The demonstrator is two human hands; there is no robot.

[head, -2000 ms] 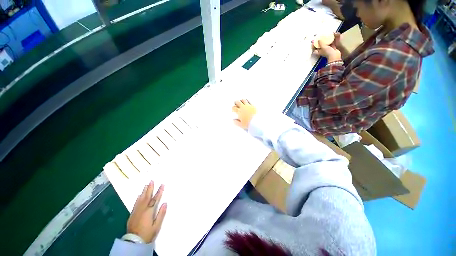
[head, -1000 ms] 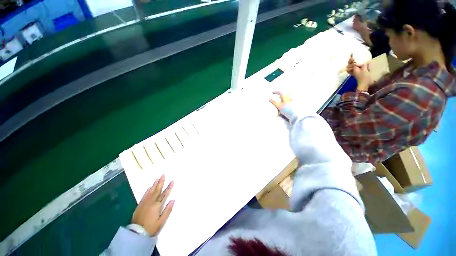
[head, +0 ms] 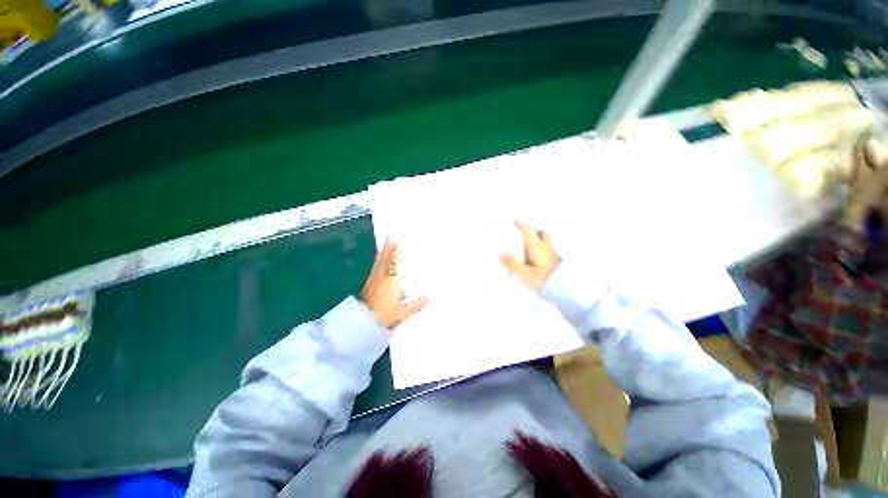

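A large white sheet (head: pixel 467 336) lies in front of me on the dark green bench, its far side over the pale rail. No slits can be made out on its bright surface. My left hand (head: pixel 391 290) lies at the sheet's left edge, fingers pointing away and thumb out over the sheet. My right hand (head: pixel 534 257) rests on the middle of the sheet, fingers apart, with nothing in it.
Striped bodies with white cords (head: pixel 44 336) lie at the bench's far left. Cream pieces (head: pixel 803 126) stand in rows at the right, by a neighbour's hand (head: pixel 867 180). A white upright (head: pixel 657 63) rises behind the sheet. A brown carton (head: pixel 594 394) is below the bench.
The view has swung left, bringing the striped bodies into view. My hands are closer together on the sheet. The slits seen before no longer show, and cream rows now show at the right.
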